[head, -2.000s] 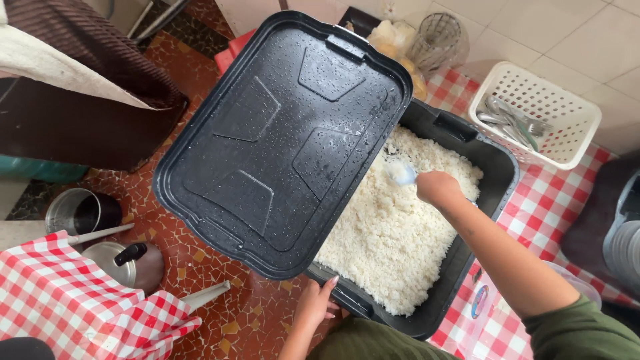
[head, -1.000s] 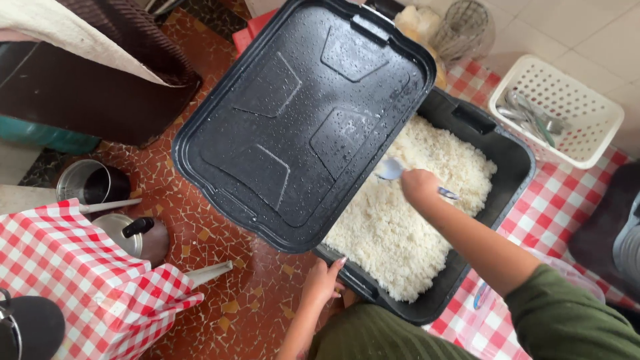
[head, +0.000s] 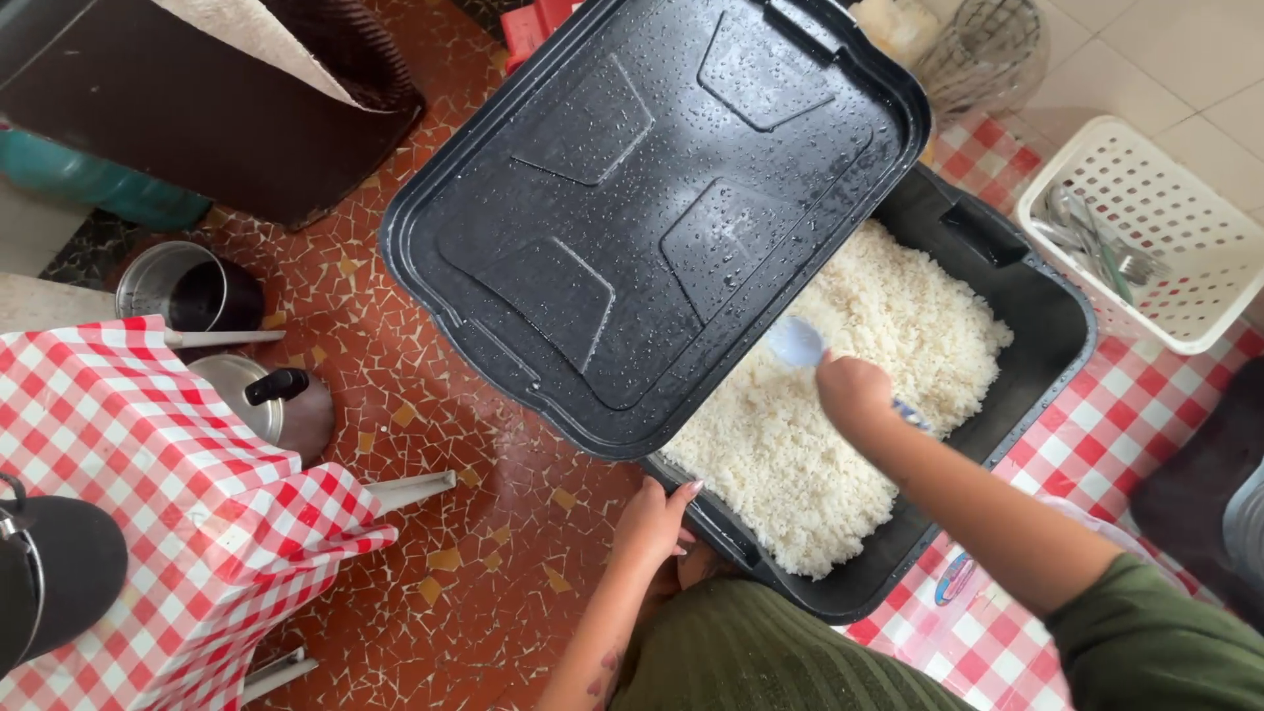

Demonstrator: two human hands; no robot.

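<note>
Cooked white rice (head: 889, 336) fills much of a black plastic tub (head: 1047, 365), whose left part is covered by a black lid (head: 632, 197) wet with droplets. My right hand (head: 855, 395) is closed around the patterned handle of a spoon (head: 796, 342); its pale bluish bowl rests at the rice, beside the lid's edge. At the tub's near left rim is my left hand (head: 654, 523), thumb over the rim and the other fingers lower down, partly hidden.
A white perforated basket (head: 1195, 286) with metal cutlery stands right of the tub on a red-and-white checked tablecloth (head: 1126, 395). A whisk-like wire tool (head: 983, 49) lies beyond. Left are pots (head: 202, 286) at floor level and another checked-cloth table (head: 128, 474).
The spoon bowl has shifted relative to my right hand and the lid's edge, staying over the rice. My left hand remains at the tub's rim. The view has tilted slightly.
</note>
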